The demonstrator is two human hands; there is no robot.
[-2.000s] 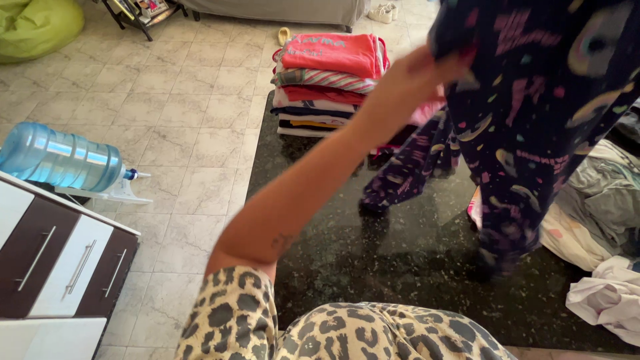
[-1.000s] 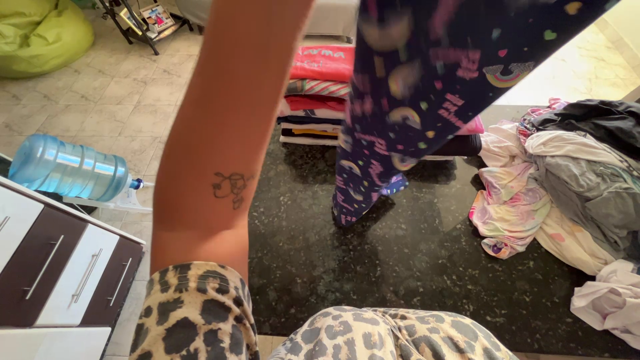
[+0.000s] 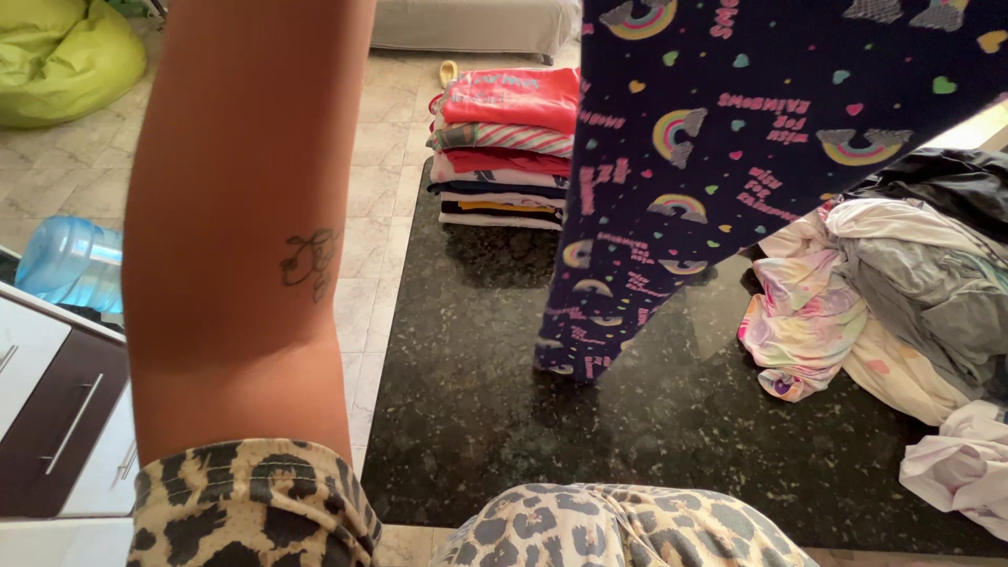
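Note:
A navy garment (image 3: 709, 157) printed with rainbows, hearts and pink lettering hangs from above the top edge of the view. It narrows downward, and its lowest end is over the black speckled stone countertop (image 3: 630, 441). My left arm rises at the left, and my left hand is out of view above. My right hand is also outside the view, so what either hand holds is hidden. Behind the garment, to its left, stands a stack of folded clothes (image 3: 504, 150), with a red piece on top. The garment covers the right side of this stack.
At the right lies a heap of loose clothes (image 3: 929, 291), grey, black, white and tie-dyed, with a pale crumpled cloth (image 3: 961, 465) nearer me. Left are a blue water jug (image 3: 71, 260), drawers (image 3: 67, 425) and a green beanbag (image 3: 63, 63). A sofa (image 3: 472, 27) stands beyond.
My left hand, seen two seconds ago at the navy garment, has risen out of view. The garment has gone up from low over the counter and now hangs spread wider.

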